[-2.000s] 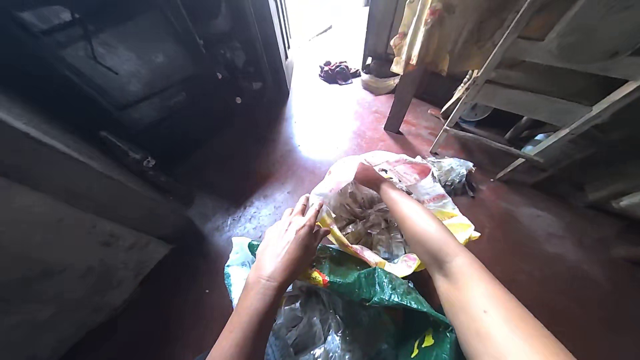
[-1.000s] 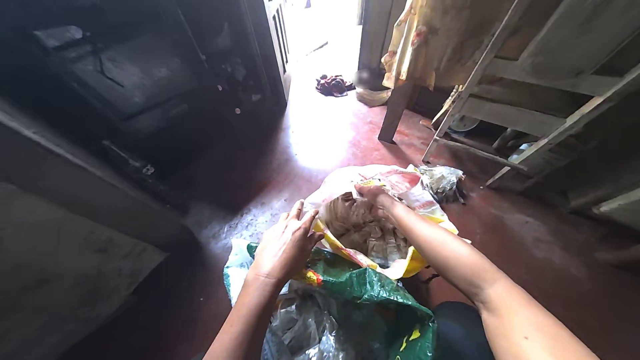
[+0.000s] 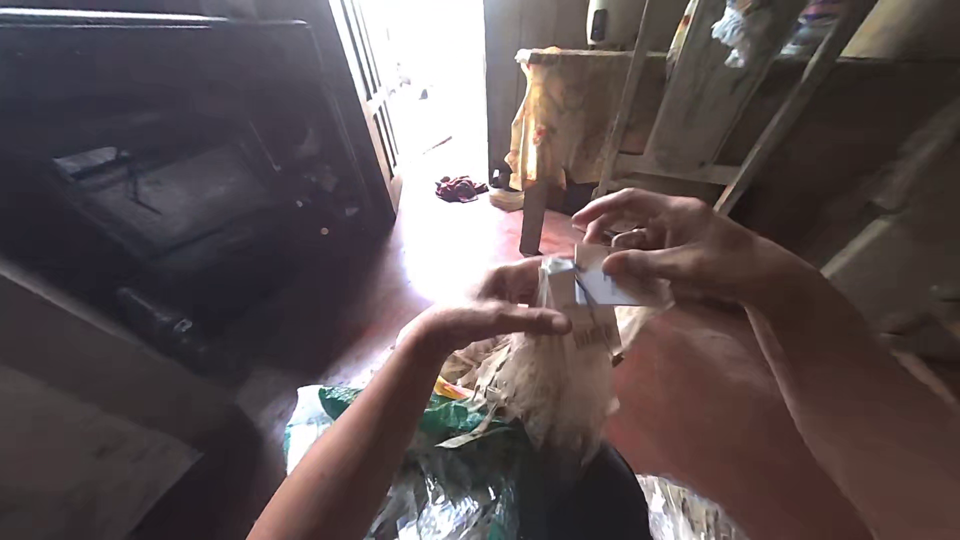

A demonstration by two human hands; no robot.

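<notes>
Between my hands hangs a pale, fibrous bundle in clear plastic [image 3: 559,382], with a printed paper tag [image 3: 598,277] at its top. My left hand [image 3: 499,315] grips the top of the bundle, its thumb across the front. The thumb and fingers of my right hand [image 3: 660,247] pinch the tag. Below my left forearm lies a green and white plastic sack [image 3: 450,414] with clear plastic inside. Behind the bundle, more pale dry material [image 3: 480,364] shows, partly hidden by my left hand.
A dark door or cabinet panel [image 3: 172,150] stands at the left, beside a bright doorway [image 3: 435,82]. A dark red cloth [image 3: 459,189] lies on the floor. A cloth-covered table [image 3: 570,112] and wooden frame [image 3: 780,120] stand at the right. Clear plastic [image 3: 682,506] lies at the lower right.
My right hand has come up out of the white and yellow sack, and a plastic-wrapped bundle is now raised between both hands. My left hand has left the sack's rim. The view has tilted up.
</notes>
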